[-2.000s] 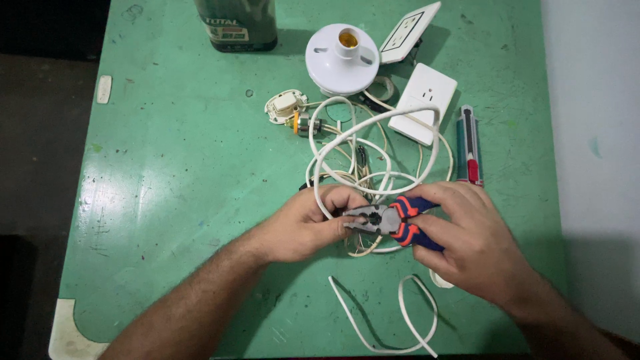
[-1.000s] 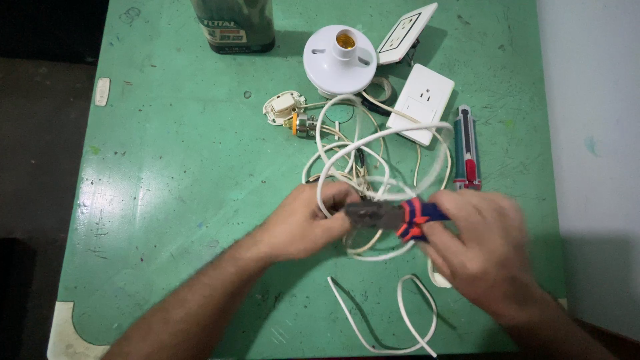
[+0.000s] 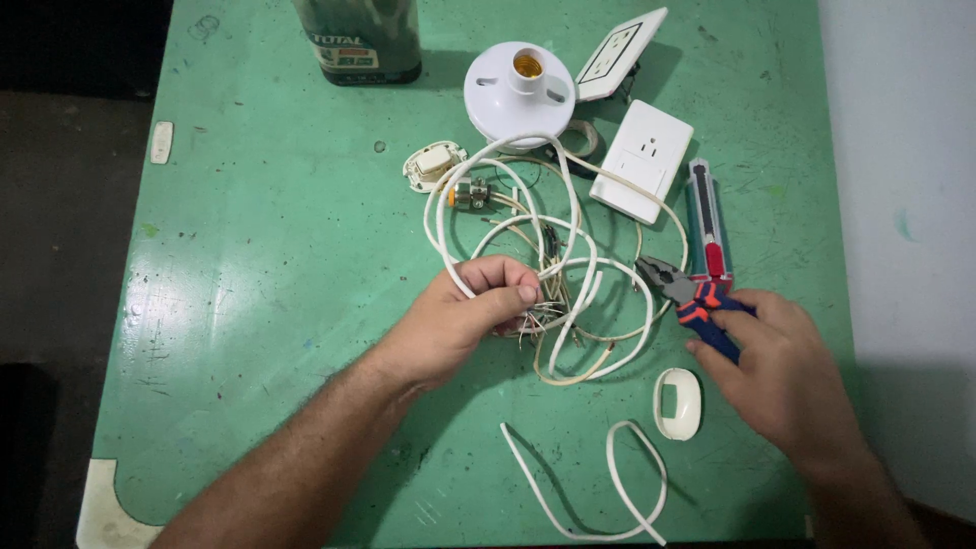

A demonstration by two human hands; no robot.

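My left hand pinches the white electrical cable between thumb and fingers; its coils loop above the hand, and several bare wire ends show just right of the fingertips. My right hand holds combination pliers by the blue and orange handles, the jaws pointing up and left, apart from the cable in my left hand. Under the coils lies a tangle of thin wires. Below the pliers is an oval white plastic cover. A loose piece of white cable lies near the front edge.
Behind the cable stand a white lamp holder, a tilted outlet plate and another outlet plate. A utility knife lies at right. An opened switch, a metal socket part, a tape roll and a dark container are about.
My right hand has carried the pliers right, away from my left hand, which keeps hold of the cable. The oval cover, earlier mostly hidden by the right hand, is in full view.
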